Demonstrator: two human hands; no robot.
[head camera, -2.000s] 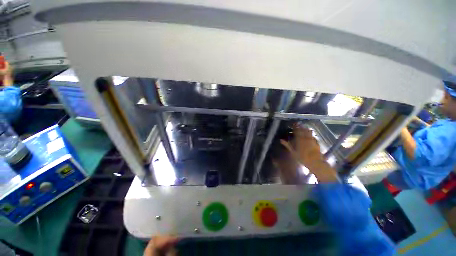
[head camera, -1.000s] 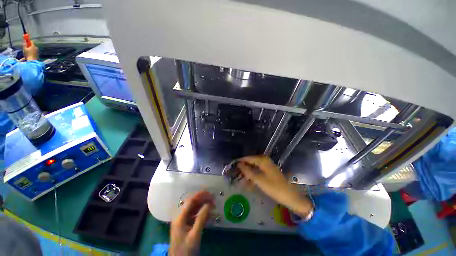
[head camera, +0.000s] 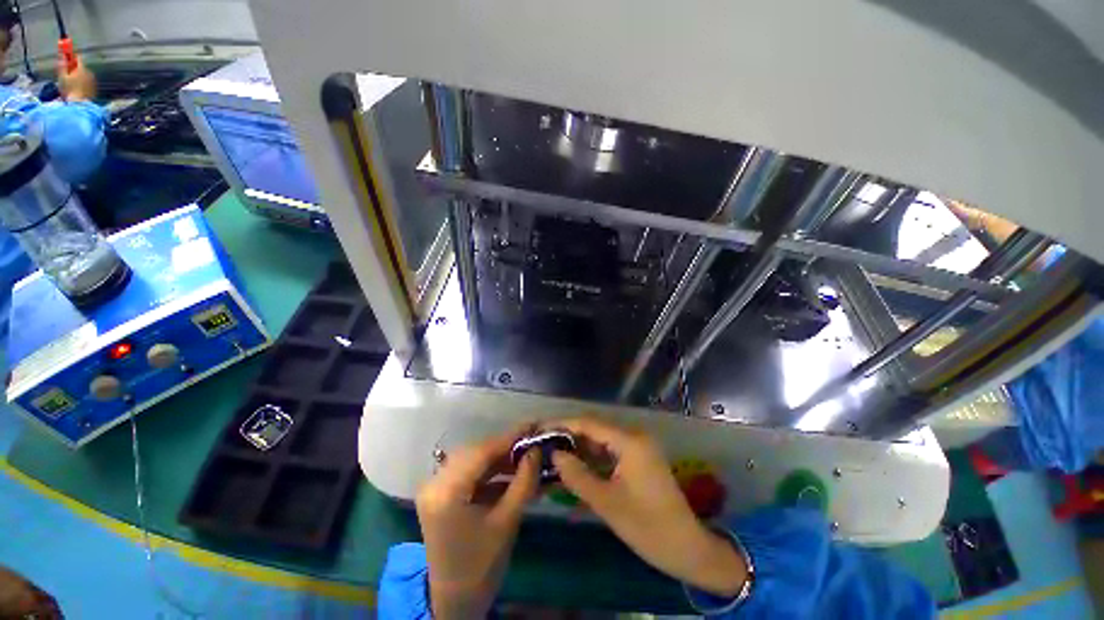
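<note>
A small black watch housing (head camera: 544, 455) with a shiny metal rim is held in front of the white machine's front panel (head camera: 400, 446). My left hand (head camera: 475, 515) grips its left side between thumb and fingers. My right hand (head camera: 636, 494) grips its right side the same way. The fingers hide part of the housing. Another squarish piece with a shiny rim (head camera: 265, 426) lies in a pocket of the black compartment tray (head camera: 258, 524) at the left. In the machine's bay, a black fixture (head camera: 574, 273) stands at the left and another (head camera: 789, 311) at the right.
Green start buttons, one partly covered by my hands, and a red emergency stop (head camera: 701, 493) are on the panel. Shiny guide rods (head camera: 678, 327) cross the bay. A blue control box (head camera: 139, 327) bears a clear cylinder (head camera: 61, 230). A monitor (head camera: 260, 151) stands behind. Other people's blue sleeves show at both sides.
My right hand left the bay and brought the housing down to the panel front. My left hand rose to meet it, and both hands now hold it. The view shifted right.
</note>
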